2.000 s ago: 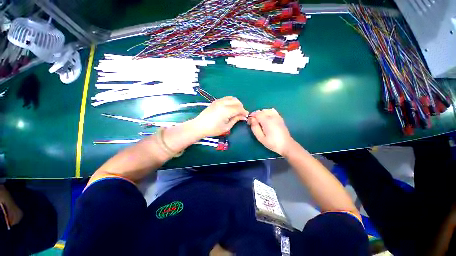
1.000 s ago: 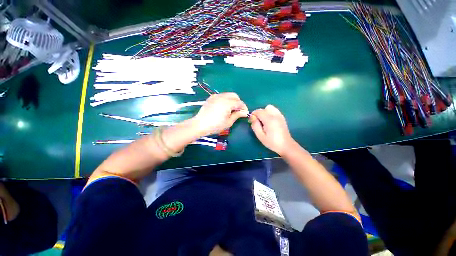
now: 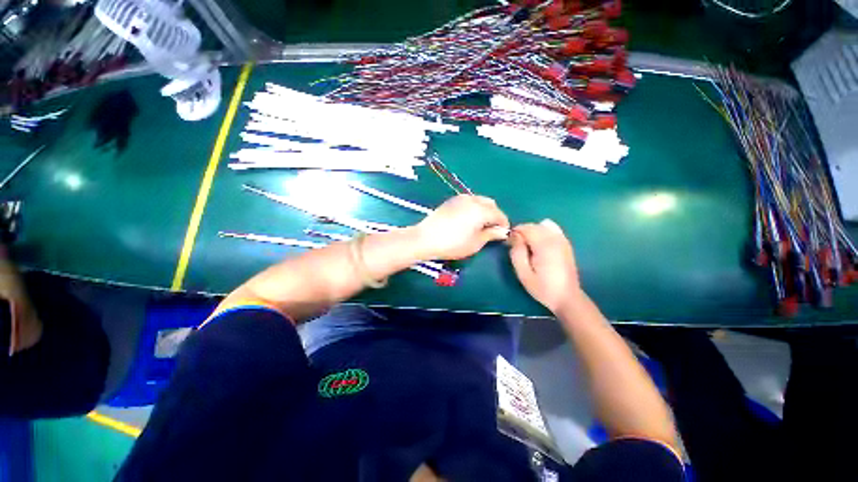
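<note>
My left hand [image 3: 463, 227] is closed, its fingertips pinching the thin end of a wire lead [image 3: 450, 176], whose dark and red wires stick out behind the hand. A white sleeve [image 3: 390, 199] runs from the left into or under the same hand. My right hand [image 3: 546, 264] pinches at the same small spot, its fingertips almost touching the left ones. What lies between the fingertips is too small to tell. Sleeved harnesses [image 3: 273, 239] lie under and beside my left forearm, with a red connector [image 3: 447, 279] showing near the bench edge.
A pile of white sleeves [image 3: 329, 136] lies left, a shorter pile [image 3: 546, 143] behind right. Unsleeved harnesses [image 3: 452, 61] are heaped at the back. A second wire bundle [image 3: 786, 188] lies far right. A fan [image 3: 155, 33], yellow line [image 3: 212, 179] and dark heap [image 3: 114, 120] are left; a person's arm [image 3: 23, 301] shows at the left edge.
The camera view has turned, so the bench and piles appear further right and tilted. My hands remain fingertip to fingertip at the wire, with little visible change in grip.
</note>
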